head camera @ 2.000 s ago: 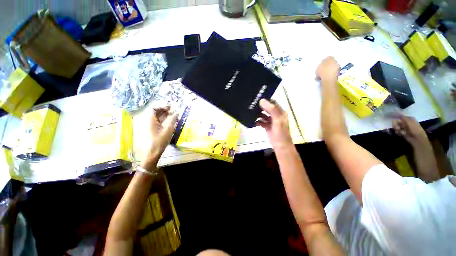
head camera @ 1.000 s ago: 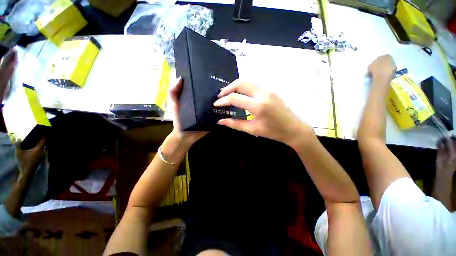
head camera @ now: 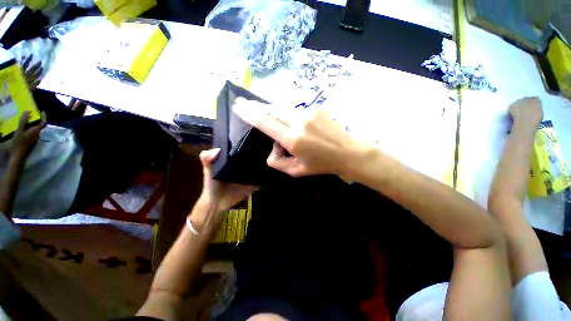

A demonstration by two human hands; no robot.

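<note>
The black inner box (head camera: pixel 226 147) is held over my lap at the table's front edge, tilted, with its top parted and a pale inside showing. My left hand (head camera: pixel 219 182) grips it from below and the left side, thumb on the near side. My right hand (head camera: pixel 307 141) is at the box's right side, its fingers reaching over the opening and the lid or flap. Whether the right fingertips pinch the flap or only push at it is hard to tell. Part of the box is hidden by my right hand.
Small silver-white accessories (head camera: pixel 319 68) lie beyond the box beside a large clear bag (head camera: pixel 275 34). More lie at the right seam (head camera: pixel 460 68). A yellow box (head camera: pixel 136 50) stands left. Another person's arm (head camera: pixel 516 182) rests at right; another person's hands hold a yellow box (head camera: pixel 14 100) far left.
The black box was closed a second ago and is now parted open. My right hand has moved from its face to the opening. The view has shifted left and down.
</note>
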